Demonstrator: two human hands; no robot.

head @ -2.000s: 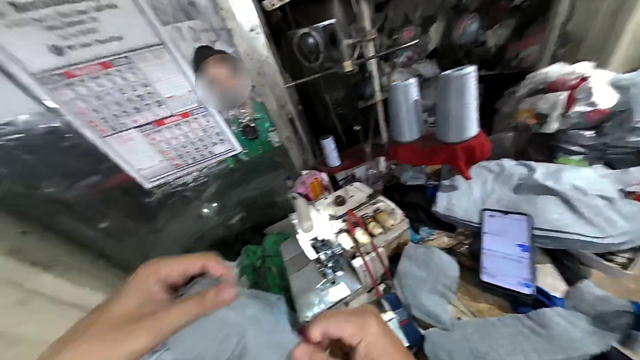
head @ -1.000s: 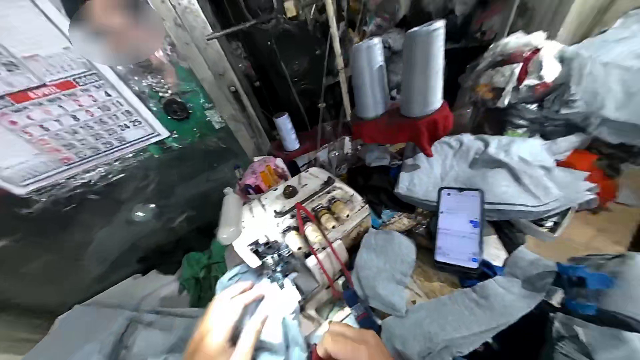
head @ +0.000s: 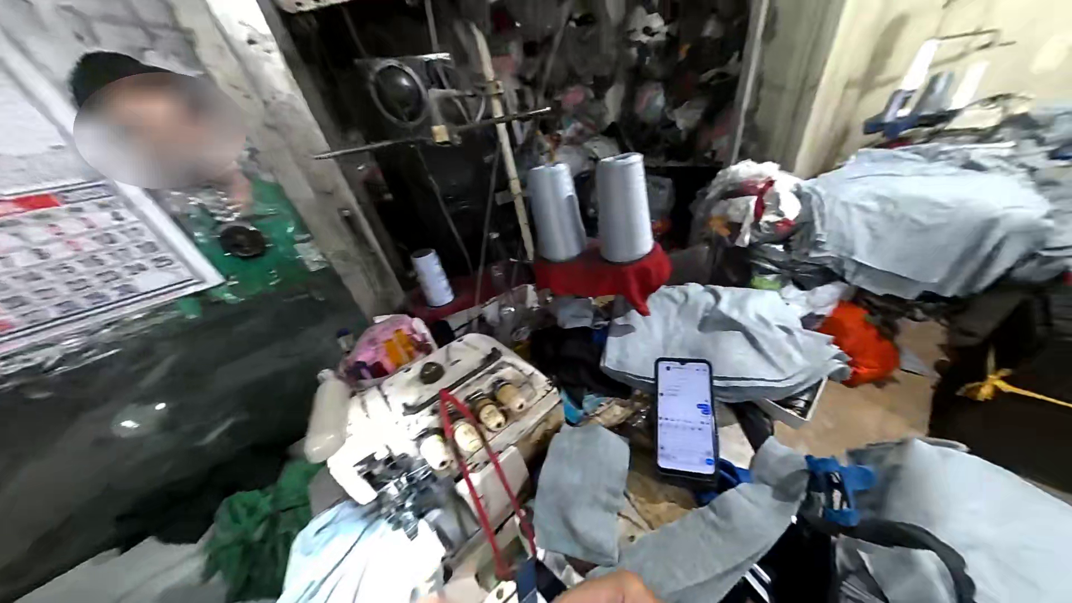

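An overlock sewing machine (head: 469, 402) with a white body and several tension dials stands left of centre. Light blue-grey fabric (head: 360, 553) lies at its needle area, brightly lit. Only the top of my right hand (head: 611, 590) shows at the bottom edge, just right of the machine; its fingers are hidden. A skin-toned sliver at the bottom edge by the fabric may be my left hand; its hold cannot be seen. A red cord (head: 481, 469) loops down over the machine front. Grey cut fabric pieces (head: 582, 494) lie to the right.
A lit phone (head: 687, 419) stands among grey fabric. Two large thread cones (head: 624, 209) stand on red cloth behind the machine, with a smaller spool (head: 432, 278) to their left. Folded grey fabric (head: 720, 339) lies behind the phone. Green mesh cloth (head: 260, 536) is at lower left, below a wall calendar (head: 84, 251).
Both hands showed more fully before, the left one on the fabric at the machine. That fabric has moved from in front of the machine to its needle area. The view has shifted.
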